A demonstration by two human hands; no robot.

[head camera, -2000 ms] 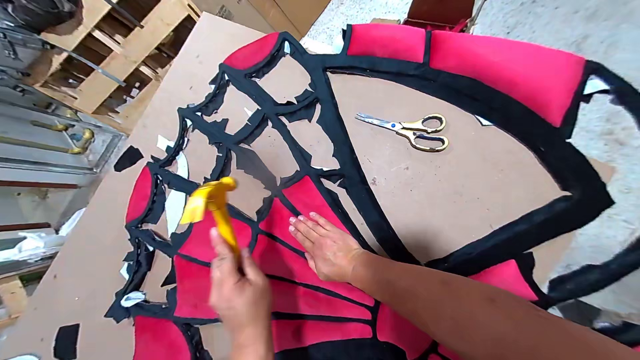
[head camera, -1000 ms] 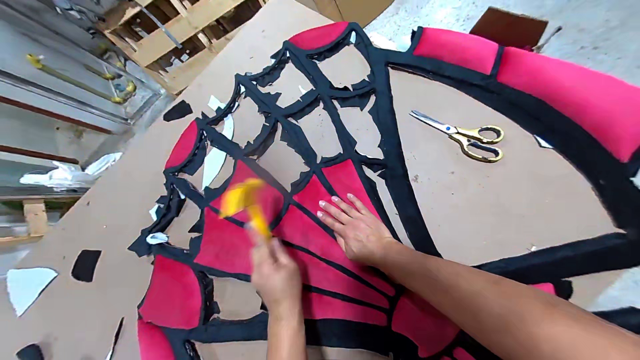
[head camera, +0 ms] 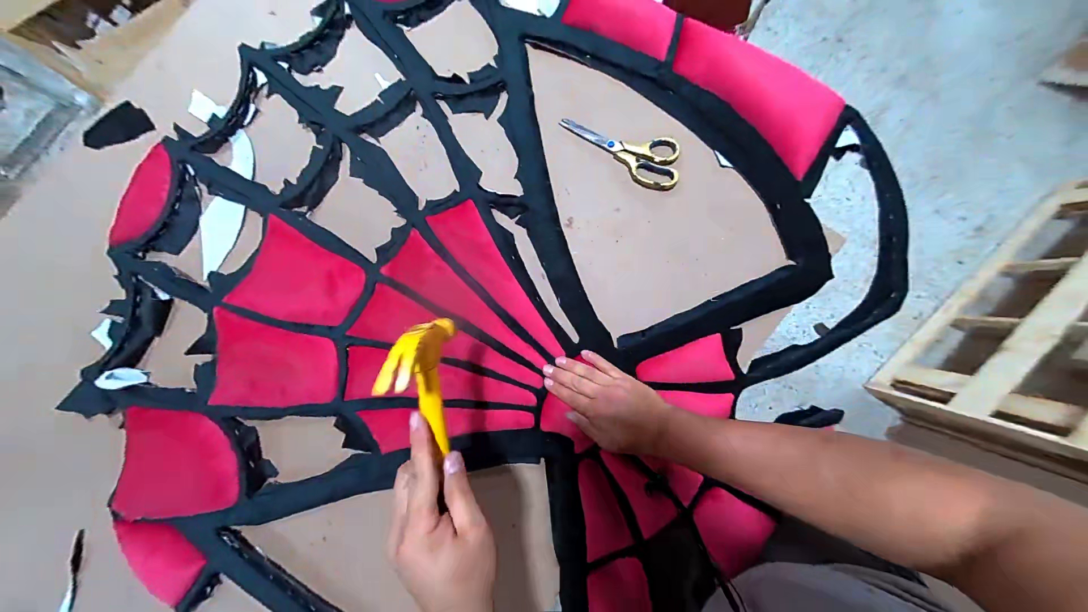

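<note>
My left hand (head camera: 442, 527) grips the handle of a yellow claw hammer (head camera: 425, 365), its head raised over the pink panels. Flat on the work, with fingers spread a little, my right hand (head camera: 608, 399) rests where several black strips meet. The work is a large web-shaped frame wrapped in black fabric (head camera: 544, 229), with pink fabric panels (head camera: 297, 272) filling some of its cells. Other cells show tan board and ragged black fabric edges. Scissors with gold-coloured handles (head camera: 637, 157) lie inside the big curved opening at the upper right.
Beneath the frame is a tan board (head camera: 51, 340) with a black fabric scrap (head camera: 119, 125) and white scraps (head camera: 225, 229). A wooden pallet-like frame (head camera: 994, 340) stands on the grey floor at the right. My right forearm crosses the lower right of the work.
My right hand has moved from the upper pink panels to the point where the black strips converge. The hammer, still in my left hand, is now over panels nearer that point. The view has shifted.
</note>
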